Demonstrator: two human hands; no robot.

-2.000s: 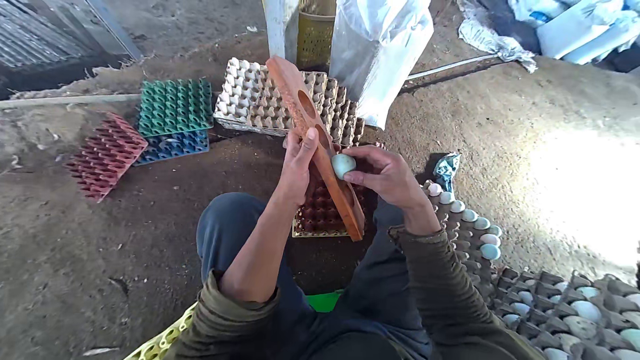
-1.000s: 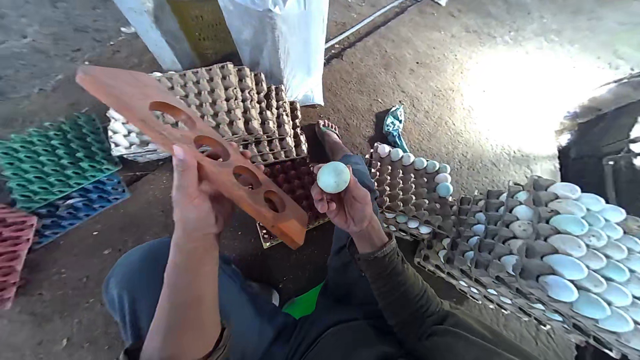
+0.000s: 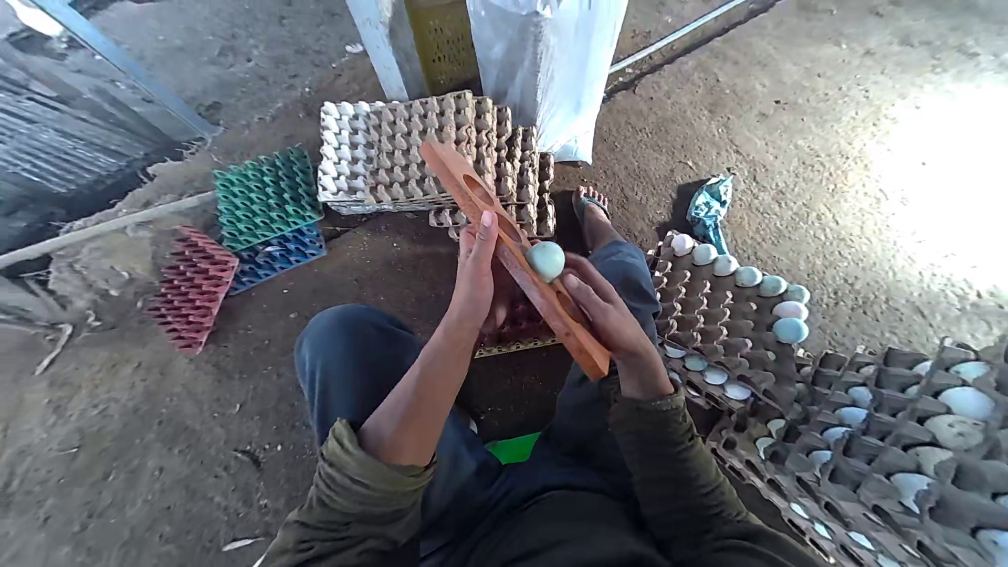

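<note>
A reddish-brown wooden board with several oval holes (image 3: 529,277) slants across the middle of the head view, above my knees. My left hand (image 3: 477,264) grips its left edge, thumb on top. A pale blue-green egg (image 3: 545,261) rests at one of the holes near the board's middle. My right hand (image 3: 602,311) is at the board's lower right side, its fingertips close to the egg and partly hidden; whether they touch the egg or grip the board is unclear. Beneath the board, a dark red egg tray (image 3: 516,321) is partly hidden.
Stacked pulp egg trays (image 3: 425,146) stand ahead, beside a white sack (image 3: 543,71). Green (image 3: 268,197), blue (image 3: 279,256) and red plastic trays (image 3: 194,290) lie left. At right are a tray edged with eggs (image 3: 701,295), stacked egg-filled trays (image 3: 882,441) and a crumpled teal wrapper (image 3: 711,206).
One second ago my right hand held the egg up, apart from the board. Now the egg is at a board hole and the hand is beside the board. The view has shifted.
</note>
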